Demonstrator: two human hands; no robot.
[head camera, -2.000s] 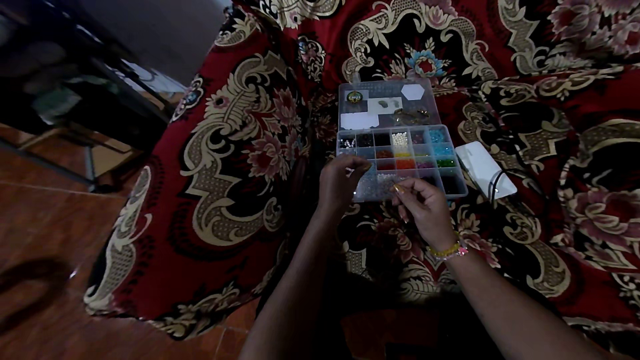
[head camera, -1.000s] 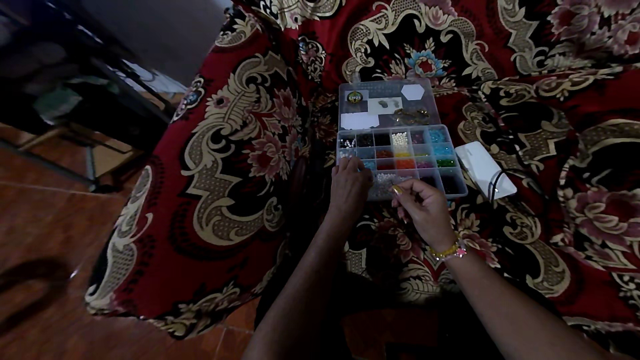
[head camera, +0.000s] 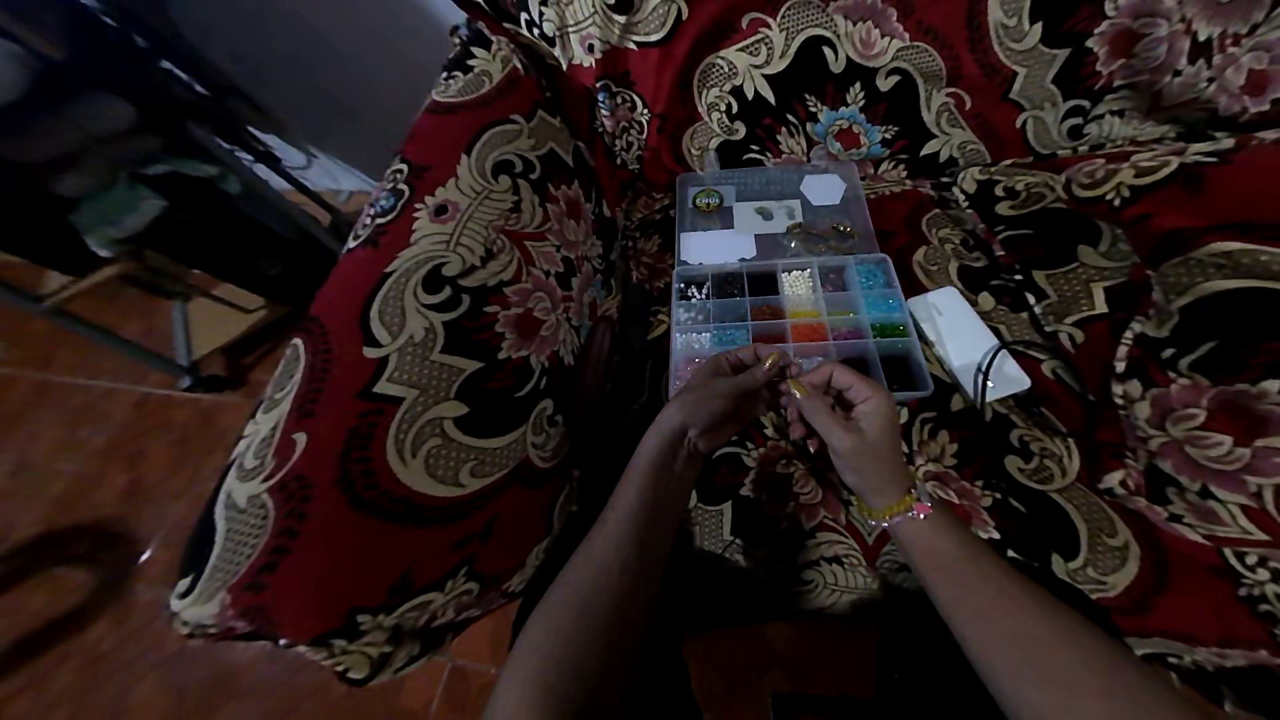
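A clear plastic bead organizer box (head camera: 915, 340) lies with its lid (head camera: 779, 185) folded back on the patterned cover. Its compartments hold white, cream, turquoise, green, orange and pink beads. My left hand (head camera: 722, 392) is over the front left part of the box, thumb and forefinger pinched together. Close beside it, my right hand (head camera: 845, 415) pinches at the front edge, fingertips nearly meeting the left ones. Whatever lies between the fingertips is too small and dark to make out. A yellow and pink beaded bracelet (head camera: 893, 512) circles my right wrist.
A white flat rectangular object (head camera: 968, 345) with a black cable (head camera: 1040, 350) lies right of the box. Red, black and cream floral fabric (head camera: 480, 400) covers the seat. At the left, a metal-framed stand (head camera: 180, 330) rests on the tiled floor (head camera: 90, 450).
My left hand was lower over the compartments one second ago and has moved right, to my right hand's fingertips. The right hand has stayed near the box's front edge.
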